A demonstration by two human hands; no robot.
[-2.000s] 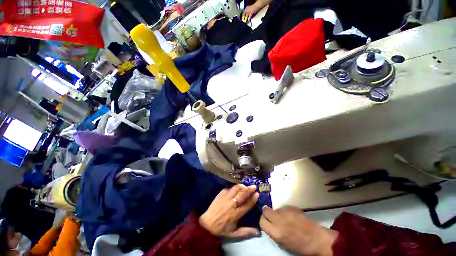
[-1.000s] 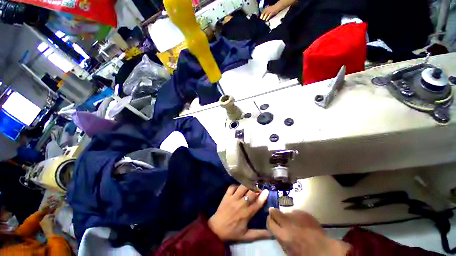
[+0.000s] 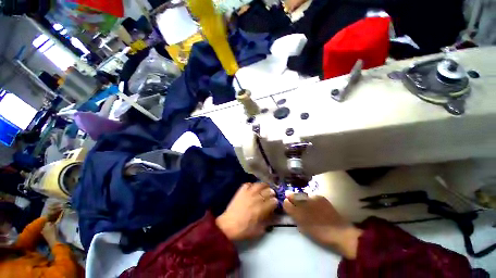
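The navy garment (image 3: 157, 198) lies heaped left of the cream sewing machine (image 3: 380, 125) and reaches to the needle area. My left hand (image 3: 250, 210) lies at the garment's right end, just in front of the presser foot, its fingertips on navy cloth. My right hand (image 3: 318, 217) is close beside it, its fingertips at the presser foot (image 3: 296, 182). A small navy piece (image 3: 280, 194) shows between the two hands' fingertips. The needle is too blurred to tell, and the fingertips hide most of the small piece.
Dark snips (image 3: 394, 200) lie on the machine bed, with a black strap (image 3: 465, 228) hanging beside them. A yellow-handled screwdriver (image 3: 217, 40) stands at the machine head. A red cloth (image 3: 356, 48) is behind the arm. A person in orange sleeves (image 3: 49, 247) is at lower left.
Both hands have moved up to the presser foot, and the right hand has turned, fingertips at the foot. The view has shifted slightly since a second ago.
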